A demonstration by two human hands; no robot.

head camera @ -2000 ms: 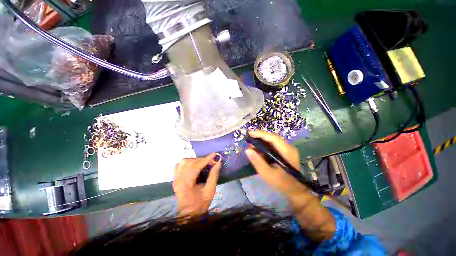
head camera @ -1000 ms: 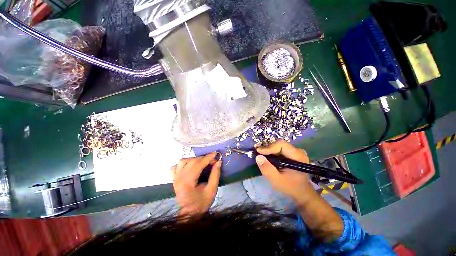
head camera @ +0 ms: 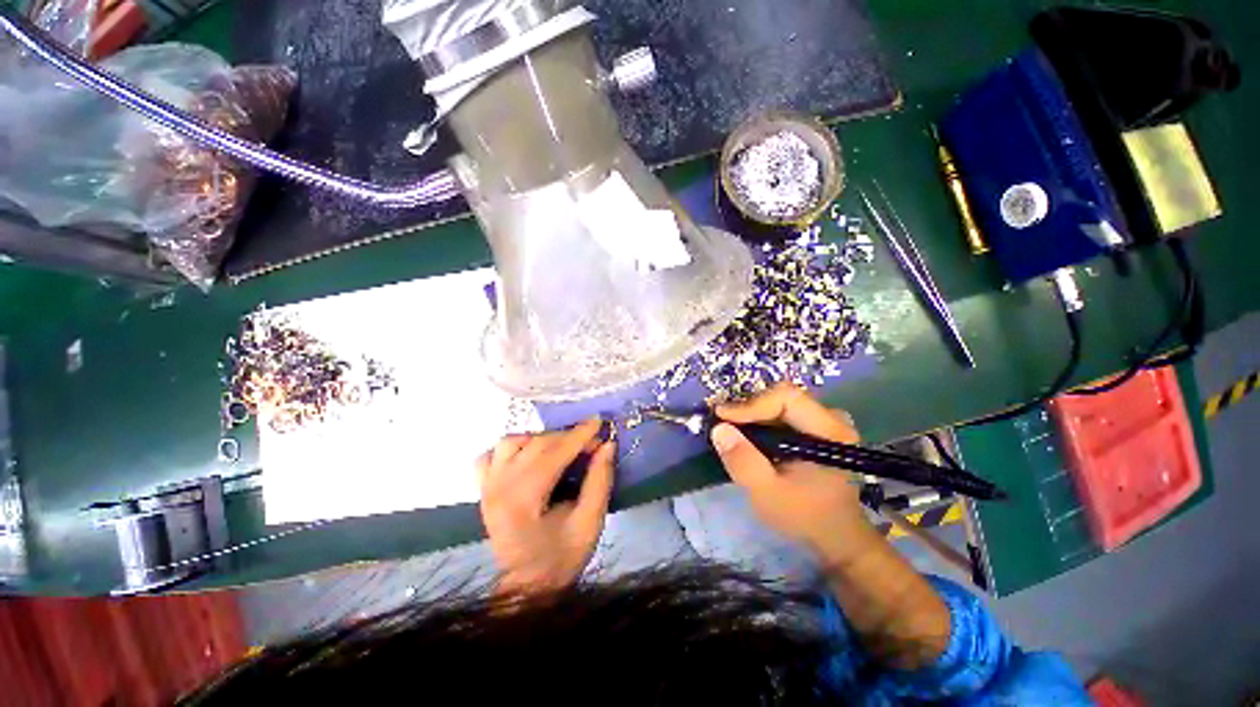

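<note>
My right hand [head camera: 795, 463] holds the black soldering iron [head camera: 871, 460], its thin tip pointing left over the purple-blue mat [head camera: 650, 449]. My left hand [head camera: 543, 504] pinches a small wire ring [head camera: 605, 430] between thumb and finger, close to the iron's tip. Whether the tip touches the ring is too small to tell. Small components [head camera: 788, 318] lie heaped on the mat above my right hand. More wire rings [head camera: 290, 373] are heaped on the white sheet [head camera: 387, 463]. A thin solder wire runs from the reel holder [head camera: 159, 536] towards my left hand.
The fume extractor hood [head camera: 608, 304] hangs just above my hands. A round tin [head camera: 778, 171], tweezers [head camera: 919, 281] and a blue soldering station [head camera: 1016, 166] stand to the right, with a yellow sponge [head camera: 1170, 177]. A red tray [head camera: 1130, 449] is lower right, a plastic bag [head camera: 180, 152] upper left.
The iron has swung from a steeper slant to nearly level, its tip now beside the ring. My right hand has moved slightly right and down. My left hand keeps its pinch. The view has shifted slightly.
</note>
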